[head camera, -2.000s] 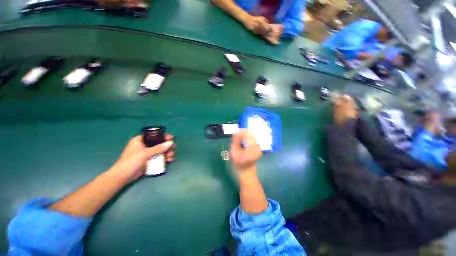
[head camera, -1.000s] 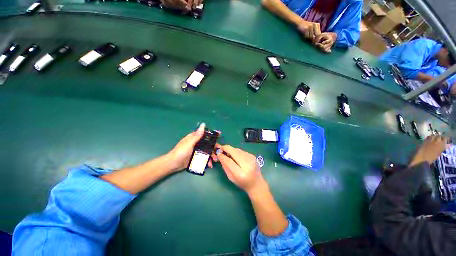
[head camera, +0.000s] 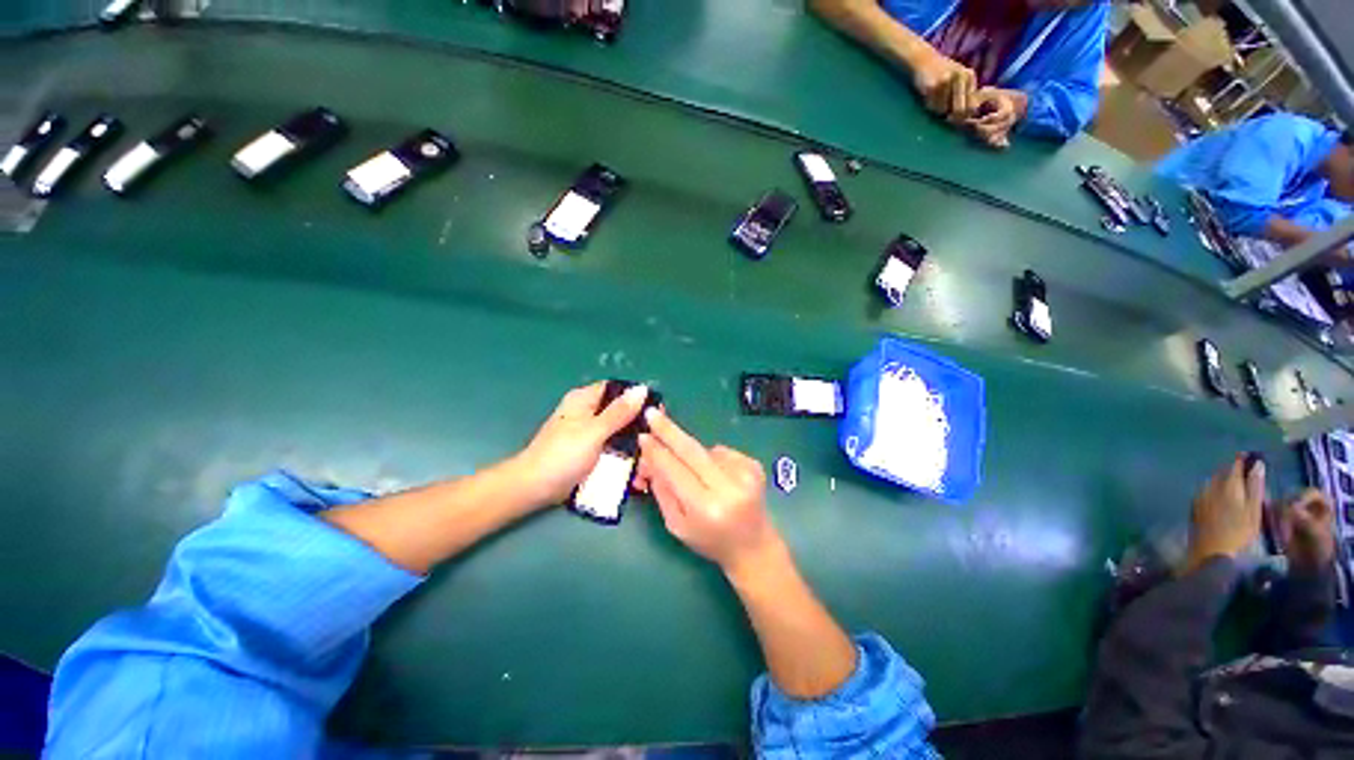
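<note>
My left hand (head camera: 572, 443) holds a black phone handset (head camera: 604, 484) with a white rectangle at its lower end, its thumb on the upper part. My right hand (head camera: 710, 493) is at the handset's right edge, fingertips touching its upper part. Whether a small part is between those fingertips cannot be seen. The blue parts bin (head camera: 967, 423) with heaped small white parts stands to the right. A waiting handset (head camera: 792, 395) lies flat at its left edge. An oval ring part (head camera: 786, 474) lies on the bench below that handset.
Several handsets (head camera: 581, 208) lie spaced along the green belt (head camera: 490, 282) beyond my hands. A person in blue (head camera: 965, 74) sits opposite, hands together. At the right, a dark-sleeved person's hands (head camera: 1227, 512) are over the bench. A metal frame (head camera: 1286, 256) crosses the upper right.
Since two seconds ago, my right hand has moved from the bin to the handset. Since one second ago, its fingers have moved onto the handset's upper part and my left thumb has bent over it.
</note>
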